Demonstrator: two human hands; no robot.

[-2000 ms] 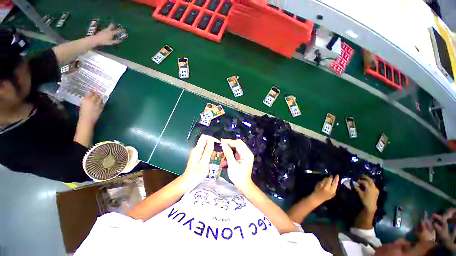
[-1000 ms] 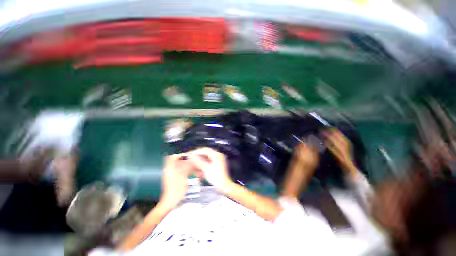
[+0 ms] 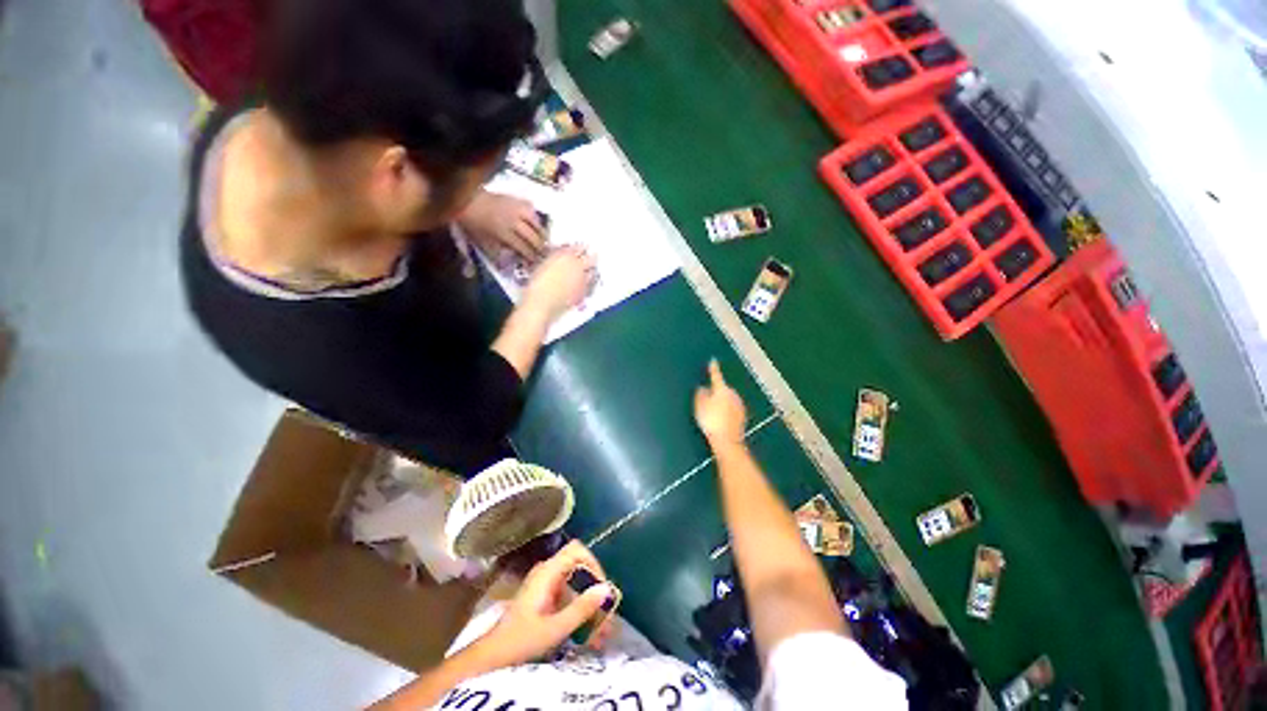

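My left hand (image 3: pixel 553 600), at the bottom centre, holds a phone circuit board (image 3: pixel 603 628) with a dark part (image 3: pixel 586 583) on it, close to my shirt. My fingers hide some of the board. My right hand (image 3: pixel 720 411) is stretched out over the green bench near the pale rail, index finger extended and the other fingers curled, with nothing visible in it. Stacked boards (image 3: pixel 825 536) lie just right of my right forearm. The heap of black parts (image 3: pixel 889 642) lies below them, partly covered by my arm and sleeve.
Spaced boards (image 3: pixel 871 425) lie on the green conveyor (image 3: pixel 820 299) beyond the pale rail (image 3: pixel 723 317). A red tray (image 3: pixel 934 222) stands across it. At left, a person (image 3: pixel 348 333) works on a white sheet (image 3: pixel 632 236). A fan (image 3: pixel 509 510) and a brown cardboard box (image 3: pixel 299 486) are nearer me.
The view has swung left. My hands, together before, are now apart: my right hand has reached out over the bench, while my left keeps the board near my body.
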